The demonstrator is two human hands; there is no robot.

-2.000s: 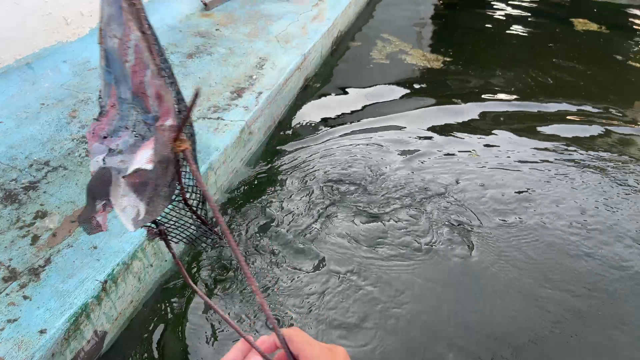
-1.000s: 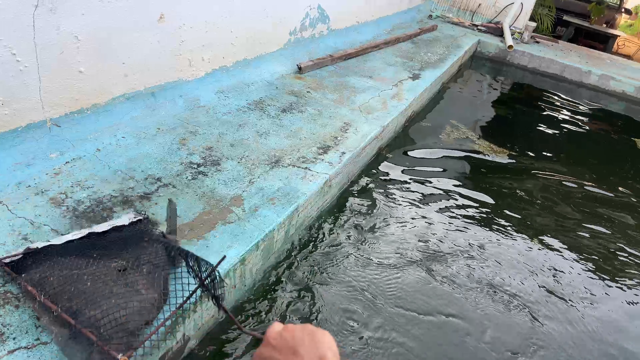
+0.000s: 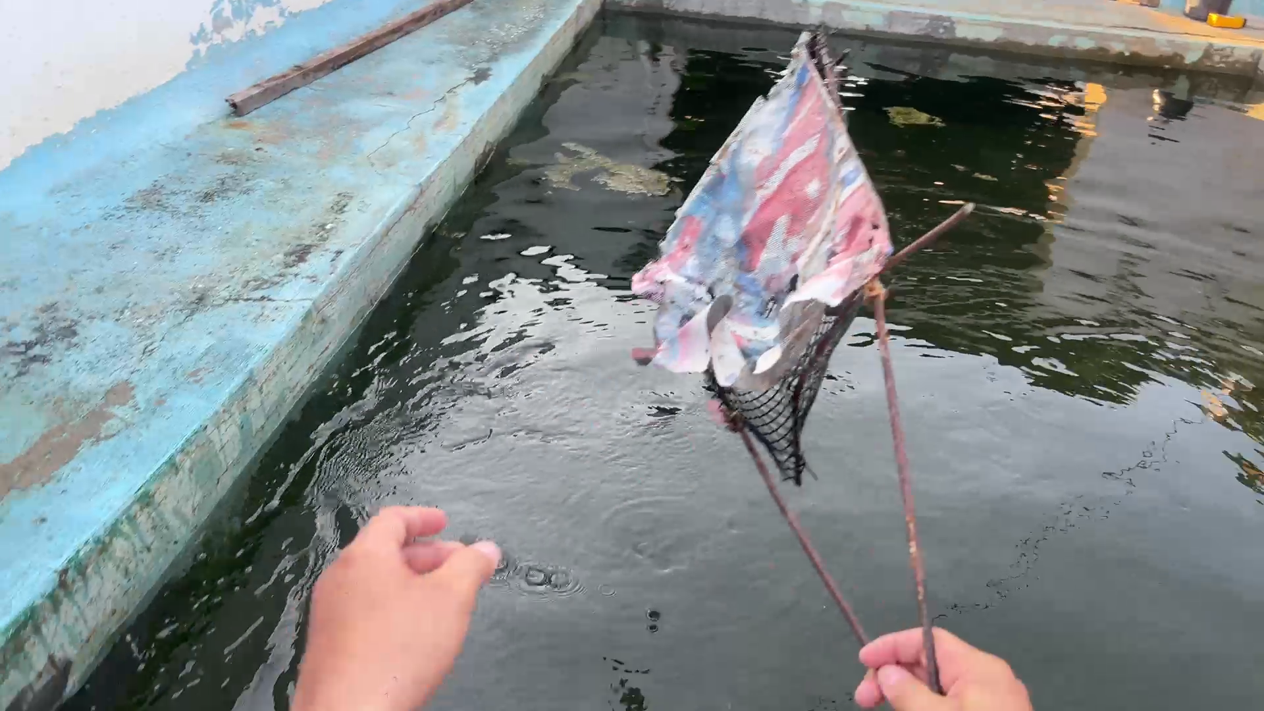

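My right hand (image 3: 938,671) grips the joined lower ends of two thin rusty metal rods. They carry a hand-made scoop net (image 3: 780,217), held up over the dark water (image 3: 632,513). Worn red, white and blue woven plastic cloth covers the side of the net facing me, and black mesh (image 3: 785,420) hangs from its lower edge. Low in the view and left of the net, my left hand (image 3: 395,602) is over the water with its fingers curled and parted, holding nothing.
A blue-painted concrete ledge (image 3: 227,267) with flaking patches runs along the left side of the pool. A long wooden bar (image 3: 336,59) lies on it near the white wall. The pool's far concrete edge (image 3: 938,30) crosses the top, and floating scum (image 3: 612,170) lies on the water.
The net has moved from above the ledge at left to over the water at right, and its cloth side now faces me. My left hand has come into view.
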